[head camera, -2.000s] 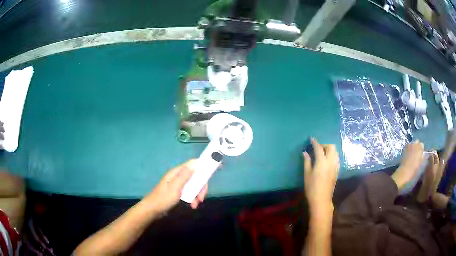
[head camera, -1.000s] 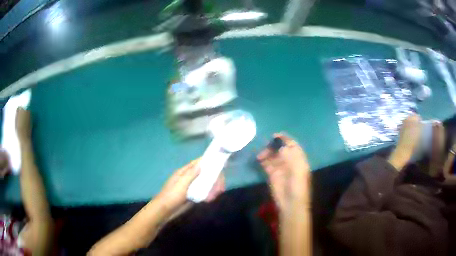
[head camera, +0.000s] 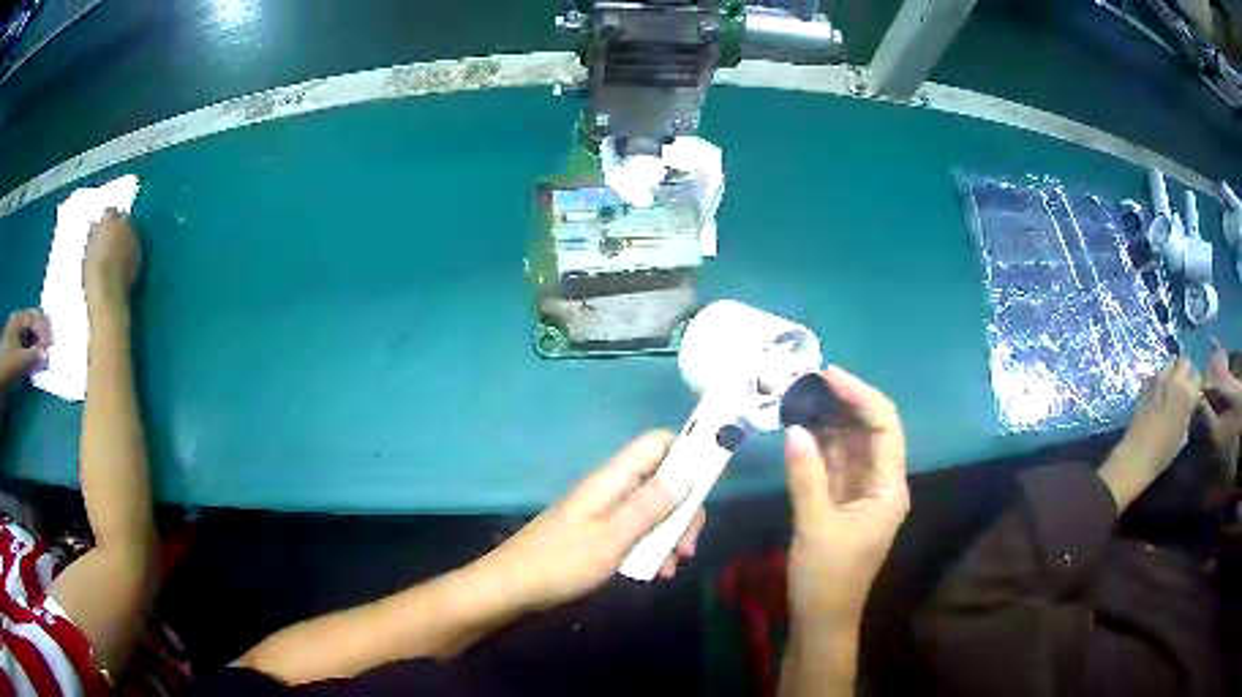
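My left hand (head camera: 613, 511) is closed around the handle of a white appliance housing (head camera: 722, 357), whose round barrel points up and toward the right. A dark oval slot shows in the handle near the barrel. My right hand (head camera: 851, 463) holds a small round black part (head camera: 809, 404) between thumb and fingers at the barrel's open end. Whether the black part touches the barrel is hard to tell. The housing is held in front of the hand press (head camera: 647, 82). A pale fixture with a white piece (head camera: 627, 229) sits on the green press base.
A clear plastic sheet (head camera: 1069, 306) with dark parts along its edge lies at right, with other white housings (head camera: 1193, 259) beyond it. A neighbour's hands rest on a white stack (head camera: 68, 293) at left. Another person's hands (head camera: 1158, 415) are at far right. A pale rail (head camera: 341, 95) runs behind.
The housing in my left hand has shifted right and its barrel has turned more toward my right hand. My right hand has brought the black part from the right up to the barrel.
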